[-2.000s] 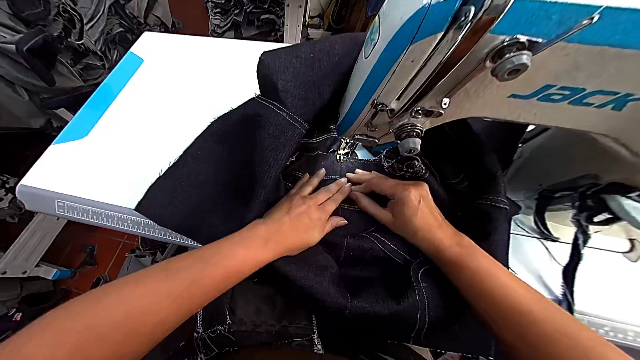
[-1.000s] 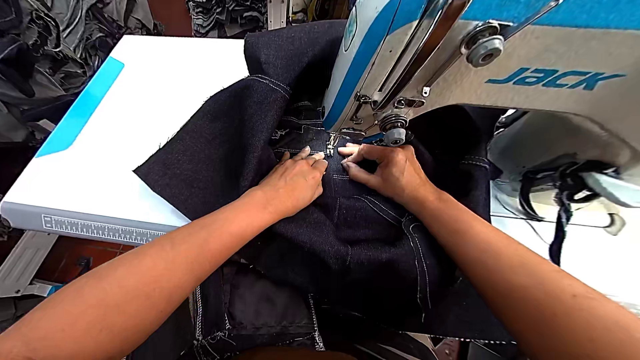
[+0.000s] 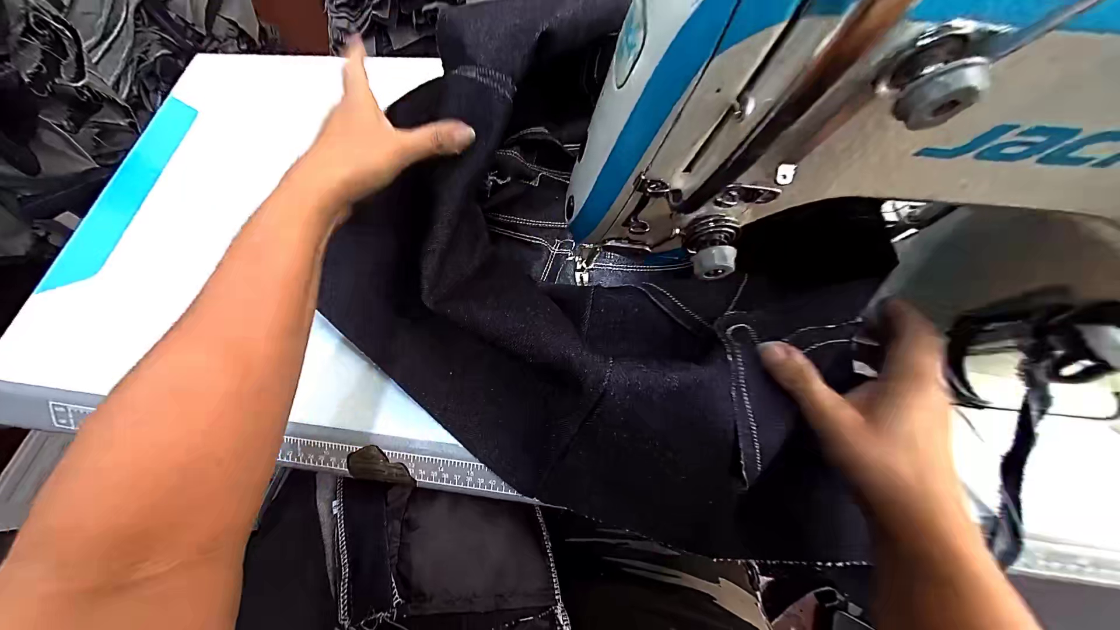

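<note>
Dark denim trousers (image 3: 560,367) with pale stitching lie bunched over the bed of a Jack industrial sewing machine (image 3: 857,114). The denim passes under the presser foot (image 3: 584,262); whether the needle is in the cloth is not clear. My left hand (image 3: 376,131) is raised at the cloth's upper left edge, fingers spread, thumb out over the denim, with no visible grip. On the right, my right hand (image 3: 875,394) has its thumb on the denim beside a stitched seam, and its blurred fingers curl at the cloth's far side.
The white table (image 3: 236,157) carries a blue stripe and a ruler along its front edge (image 3: 420,464). Piles of dark cloth (image 3: 70,96) lie at the upper left. More denim (image 3: 464,551) hangs below the table, and a dark strip (image 3: 1019,455) hangs at the right.
Both hands have left the presser foot area, the left going up and left, the right moving to the right side of the denim. The cloth's front part has been spread and shifted.
</note>
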